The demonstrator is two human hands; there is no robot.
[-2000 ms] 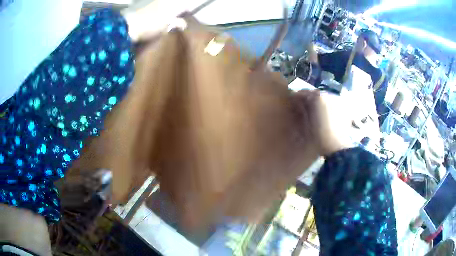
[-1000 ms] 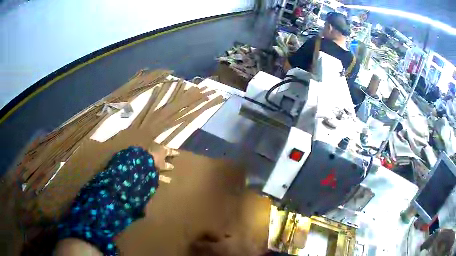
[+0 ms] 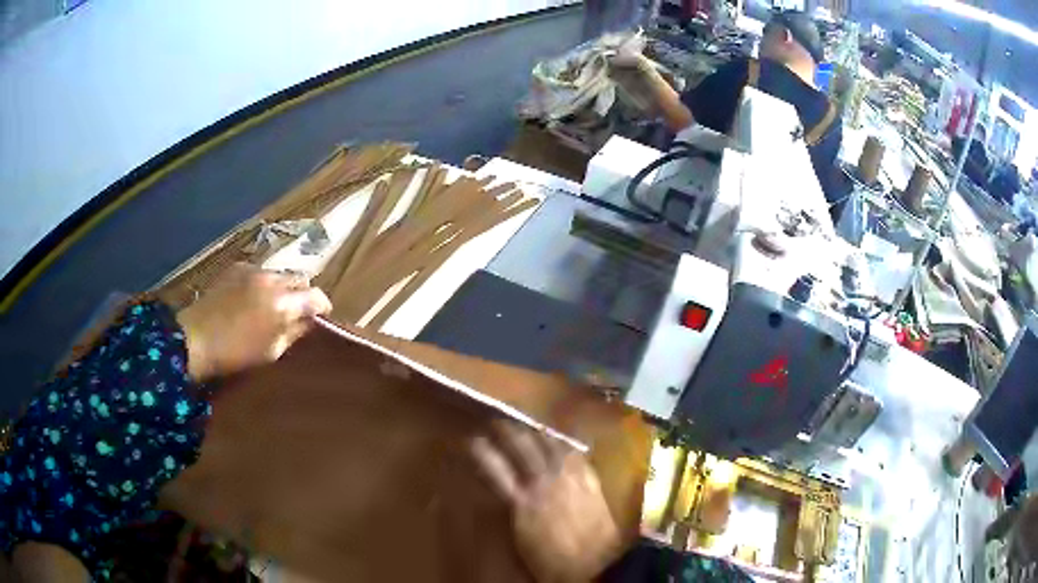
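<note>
A large brown bag panel (image 3: pixel 364 456) lies in front of me with a pale edge along its far side. Another brown sheet shows beyond that edge. My left hand (image 3: pixel 253 319) grips the panel's far left corner with fingers closed. My right hand (image 3: pixel 555 495) is blurred and lies on the panel near the right end of the pale edge; whether it grips is unclear. The yellow clamp frame (image 3: pixel 746 507) is right of the panel, under the white and dark grey sewing machine head (image 3: pixel 757 370).
Many brown straps (image 3: pixel 427 233) lie on the white surface at the far left. A dark mat (image 3: pixel 518 336) lies left of the machine. A control screen (image 3: pixel 1007 399) stands at the right edge. A person (image 3: pixel 763 91) in dark clothes is behind the machine.
My left hand has moved left and now holds the panel's corner. My right hand has come into view on the panel. The pale edge now shows across the brown material.
</note>
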